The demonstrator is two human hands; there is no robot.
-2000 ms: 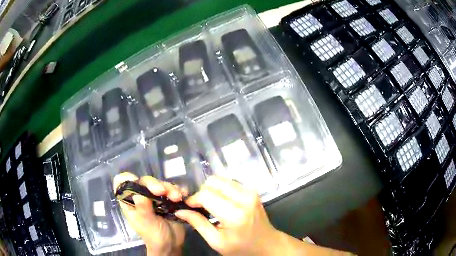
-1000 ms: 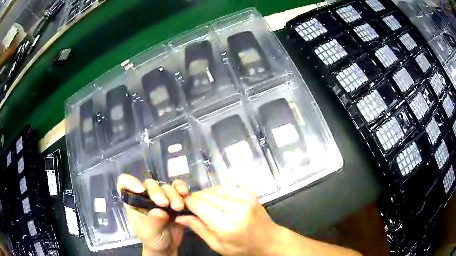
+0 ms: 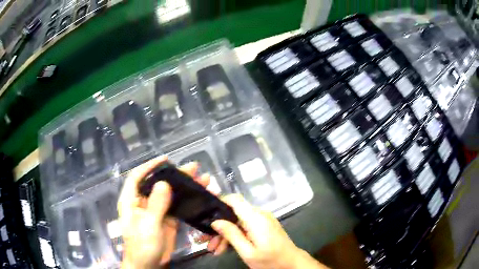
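A black bar-shaped mobile phone (image 3: 190, 199) is held between both hands over the clear tray, its broad dark face towards me. My left hand (image 3: 148, 218) grips its upper left end, thumb on the face. My right hand (image 3: 254, 231) grips its lower right end, thumb and fingers at the edge. The clear blister tray (image 3: 242, 116) lies beneath, with black phone-shaped parts in its pockets, such as a back housing (image 3: 216, 90) with a pale patch. The hands hide some lower pockets.
A black blister tray (image 3: 341, 162) with pale grid pieces stands right, another clear tray (image 3: 446, 58) beyond it. The green conveyor belt (image 3: 131, 52) runs behind, with a small dark piece (image 3: 47, 71) on it. Loose silver-white parts (image 3: 46, 251) and a black tray lie at left.
The phone was edge-on and is now turned with its broad face towards me, raised slightly. Both hands still hold it. The view has shifted right, and a bright patch shows on the belt.
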